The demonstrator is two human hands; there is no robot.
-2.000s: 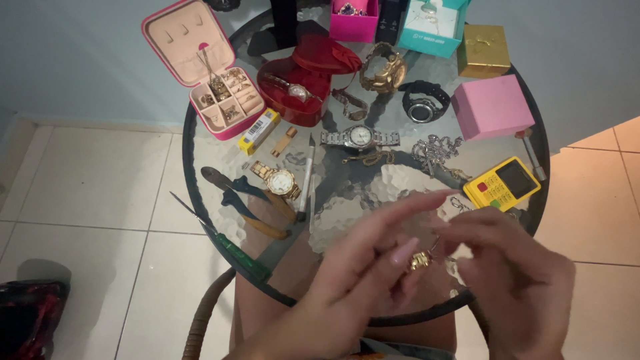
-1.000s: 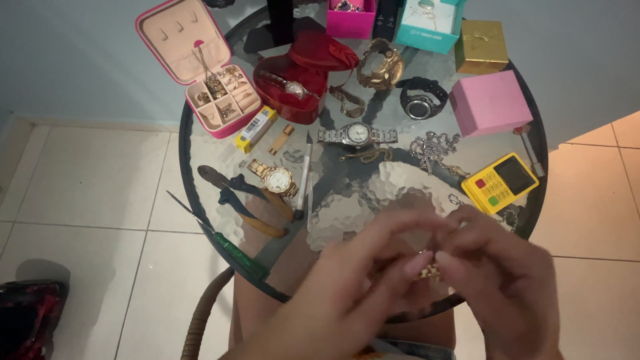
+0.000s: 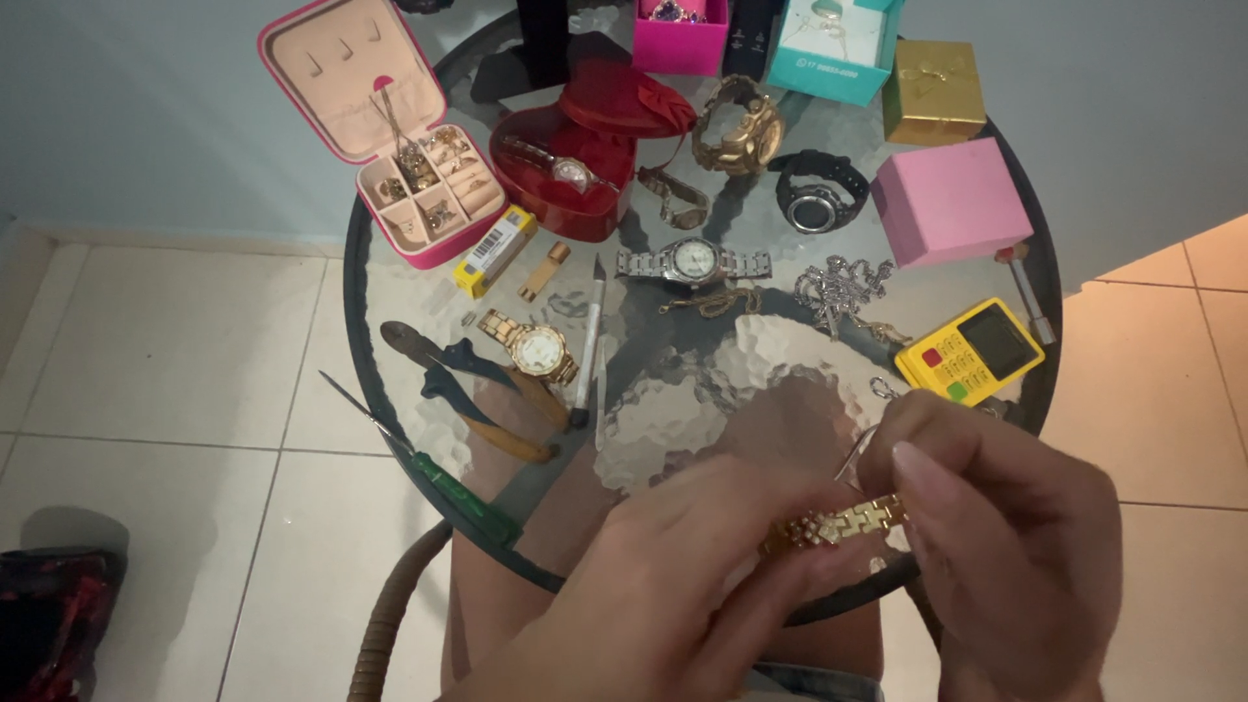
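Observation:
Low over the near edge of the glass table, my left hand (image 3: 682, 556) grips a gold link bracelet (image 3: 853, 522), its studded part between thumb and fingers. My right hand (image 3: 1004, 536) pinches the bracelet's other end, and a thin metal piece (image 3: 856, 453) sticks out by its fingertips; I cannot tell what it is. Beyond the hands lie a silver wristwatch (image 3: 695, 261), a gold wristwatch (image 3: 536, 349), a silver chain (image 3: 838, 288) and a yellow card reader (image 3: 970, 351). Diagonal cutting pliers (image 3: 478, 390) and a white-handled craft knife (image 3: 590, 341) rest to the left.
A green-handled awl or screwdriver (image 3: 463, 497) overhangs the table rim (image 3: 361, 341) at left. Farther back stand a pink jewelry case (image 3: 429, 195), a red heart-shaped box (image 3: 585, 210), a black watch (image 3: 814, 208), a pink box (image 3: 951, 200), a gold box (image 3: 933, 93) and a teal box (image 3: 834, 73).
The bracelet, mostly hidden by my fingers one second ago, now shows stretched between my hands, which are farther apart. The things on the table have stayed in place.

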